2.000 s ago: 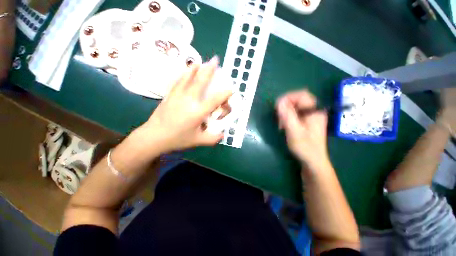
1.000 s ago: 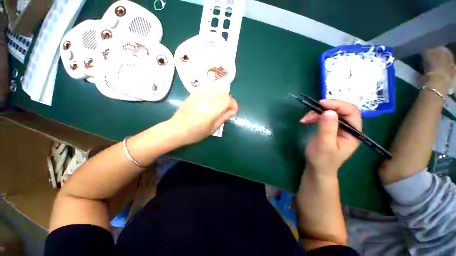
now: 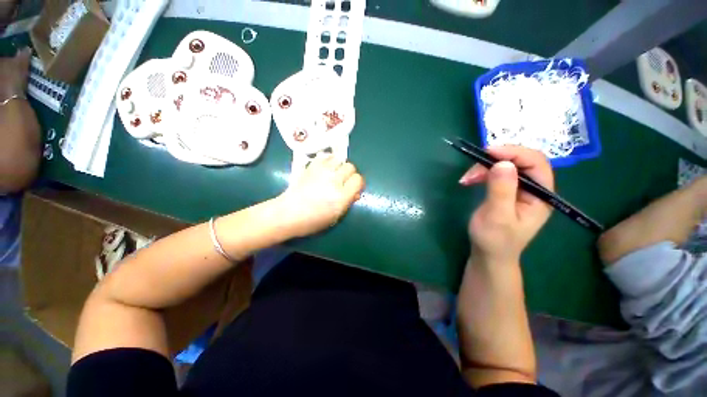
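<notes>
A cream plastic housing (image 3: 314, 105) with copper-trimmed holes lies over the long white adhesive strip (image 3: 350, 39). My left hand (image 3: 322, 194) is at the housing's near edge, fingers curled; whether it grips the housing or the strip cannot be told. My right hand (image 3: 513, 198) holds black tweezers (image 3: 535, 188), tip pointing to the upper left over the green bench. A blue parts tray (image 3: 594, 128) full of thin white rings (image 3: 535, 108) is just beyond my right hand. More housings (image 3: 213, 116) lie overlapping at the left.
Spare white strips (image 3: 101, 101) lie at the bench's left. A small cardboard box (image 3: 74, 46) is behind them. A large carton (image 3: 58, 264) with housings is below left. A neighbour's arm (image 3: 12, 116) is at the left edge, another person's sleeve (image 3: 667, 267) at the right. A grey post is upper right.
My right hand has come back from the tray, the tweezers now clearly visible. My left hand has lowered the housing onto the strip and sits at its near edge. The camera view has shifted.
</notes>
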